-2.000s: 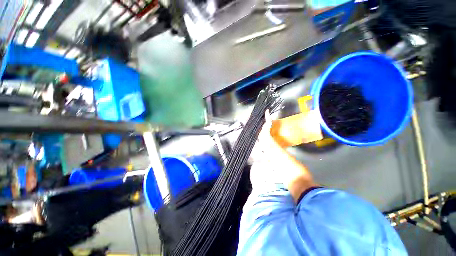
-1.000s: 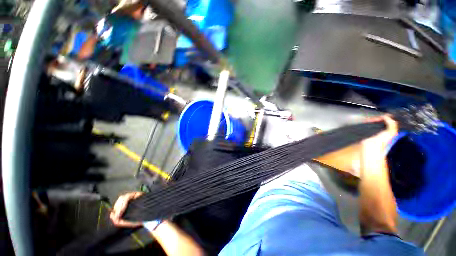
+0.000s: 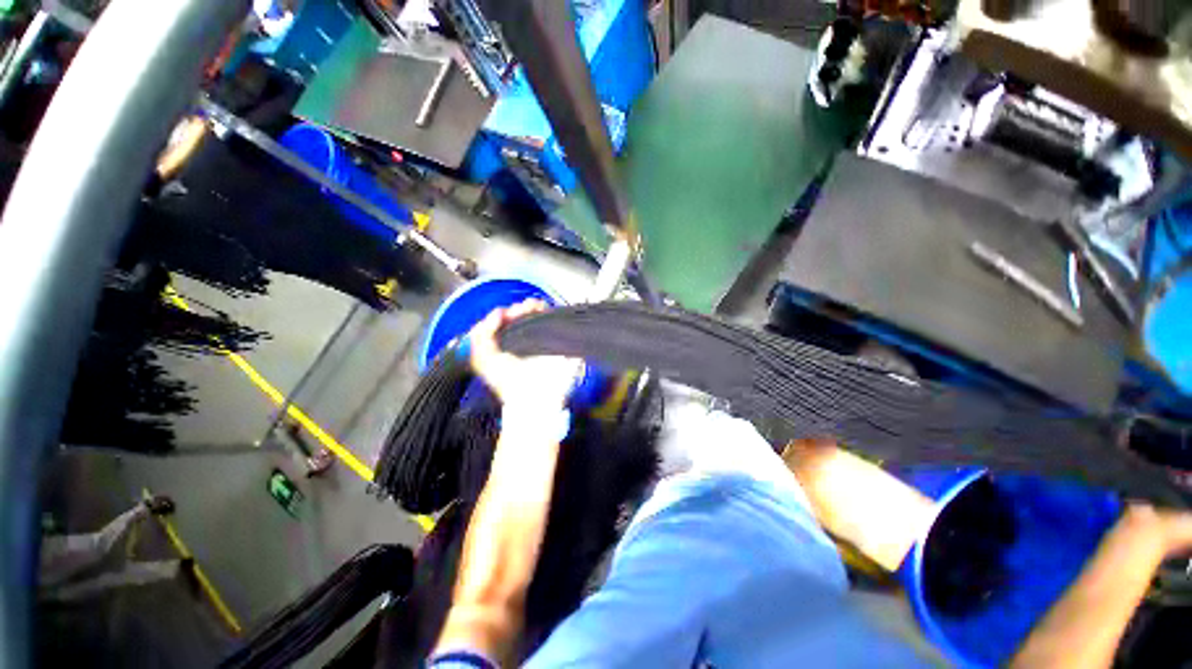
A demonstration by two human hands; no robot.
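Note:
A long black cable bundle stretches across the view in front of my body, arched at the left and running to the right edge. My left hand is closed around its left part, and its loose left end hangs down beyond the hand. My right hand is at the right edge, partly cut off and blurred. It appears closed on the underside of the bundle's right part; its fingertips are hard to see. More black cables lie below my left hand beside my lap.
A blue bin with black pieces stands by my right forearm. Another blue bin is behind my left hand. A grey bench with metal bars and a green mat lie ahead. A thick pale rail crosses the left side.
The bundle has swung from sloping up rightward to sloping down rightward. My left hand has moved up and forward; my right hand has moved down and right to the edge.

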